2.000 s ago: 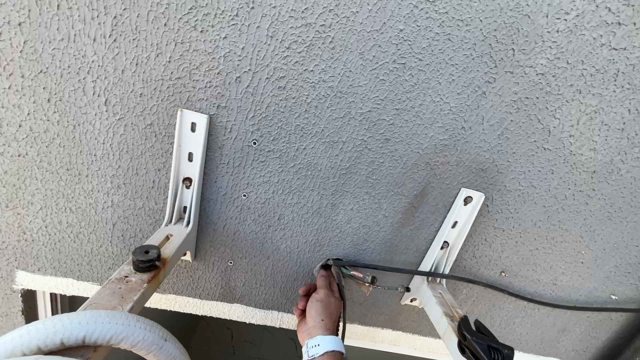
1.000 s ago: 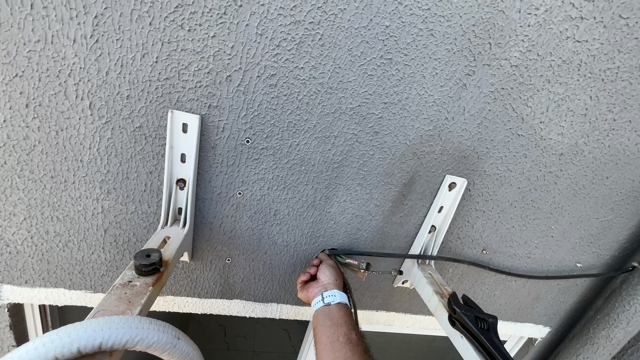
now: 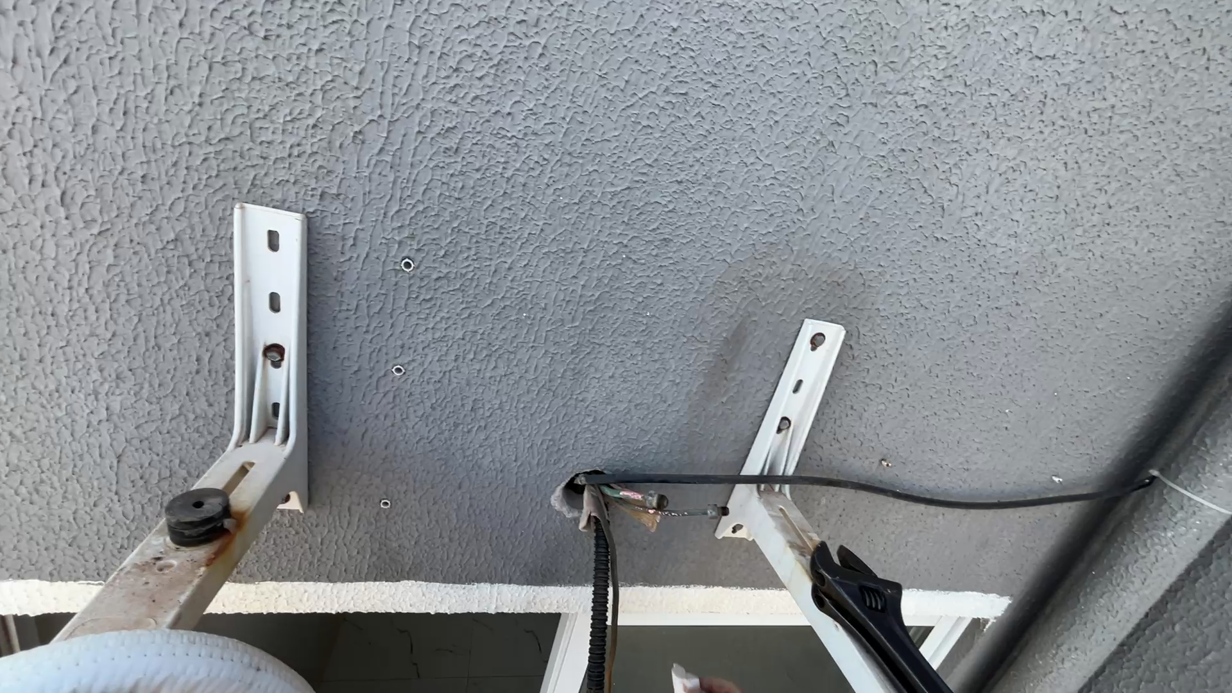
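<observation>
Only the fingertips of my right hand (image 3: 717, 685) show, at the bottom edge right of centre. They hold a small whitish scrap (image 3: 684, 679), mostly cut off by the frame. My left hand is out of view. Above is a ragged hole in the wall (image 3: 572, 493). A black cable (image 3: 866, 489) runs right from it, a black corrugated conduit (image 3: 599, 606) hangs down, and capped pipe ends (image 3: 654, 500) stick out beside them.
Two white metal wall brackets (image 3: 253, 318) (image 3: 804, 385) are fixed to the grey textured wall (image 3: 539, 241). A black rubber foot (image 3: 197, 517) sits on the left one; a black adjustable wrench (image 3: 871, 602) hangs on the right one. A white hose (image 3: 144, 664) curves at lower left, a grey pipe (image 3: 1116, 577) slants at right.
My right hand, with a white watch band at the wrist, was at the wall hole; it has dropped away to the bottom edge. The hole and hanging conduit are now uncovered.
</observation>
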